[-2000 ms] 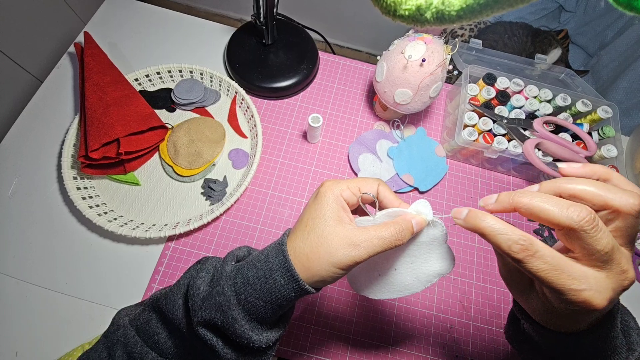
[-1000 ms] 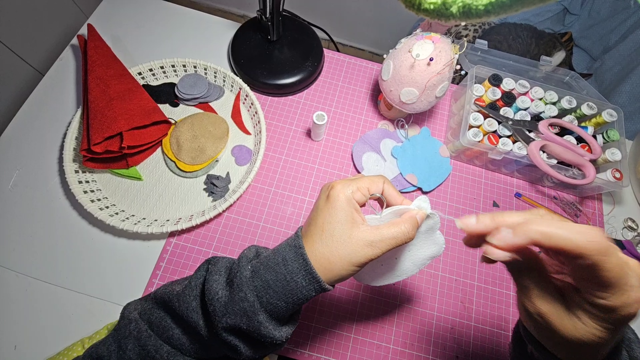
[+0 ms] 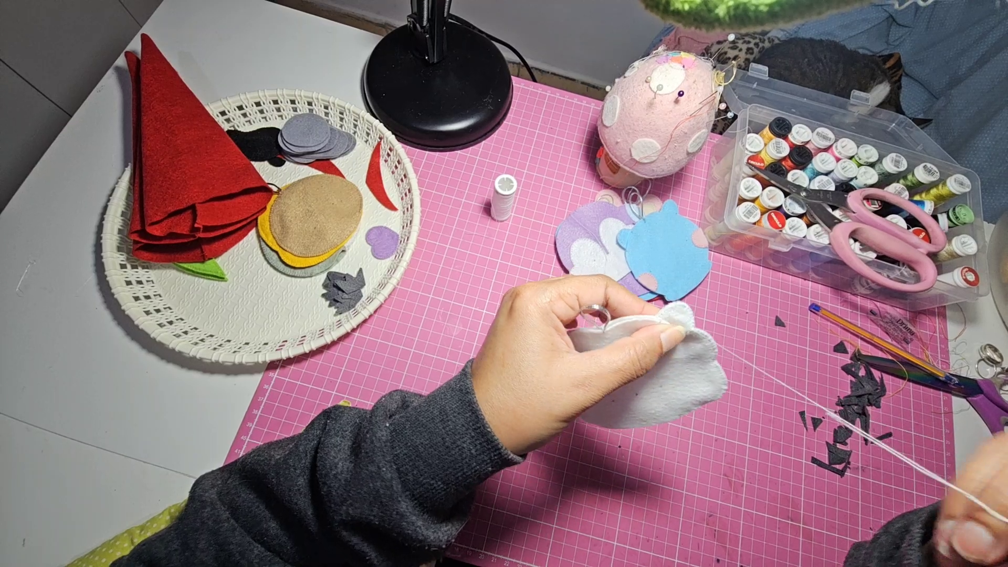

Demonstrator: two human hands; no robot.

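My left hand (image 3: 563, 354) pinches a white felt piece (image 3: 657, 390) between thumb and fingers above the pink mat; a clear ring-like loop shows at its upper edge. White thread (image 3: 835, 413) runs taut from the felt to my right hand (image 3: 972, 500), which is blurred and partly cut off at the lower right edge, its fingers closed on the thread. Whether it also holds a needle cannot be seen. Just behind the felt lie a blue felt shape (image 3: 668, 250) and a purple felt shape (image 3: 587, 228). A white thread spool (image 3: 504, 197) stands farther left.
A white woven tray (image 3: 260, 346) holds red felt (image 3: 189, 165) and other cut pieces. Behind are a black lamp base (image 3: 438, 87) and a pink pincushion (image 3: 660, 118). Pink-handled scissors (image 3: 886, 236) rest on a spool box (image 3: 846, 276). Dark scraps (image 3: 858, 394), a pen (image 3: 878, 339) and purple-handled scissors (image 3: 984, 398) lie right.
My right hand has moved away from the felt toward the lower right, and a long stretch of thread now shows between them. My left hand still holds the white felt.
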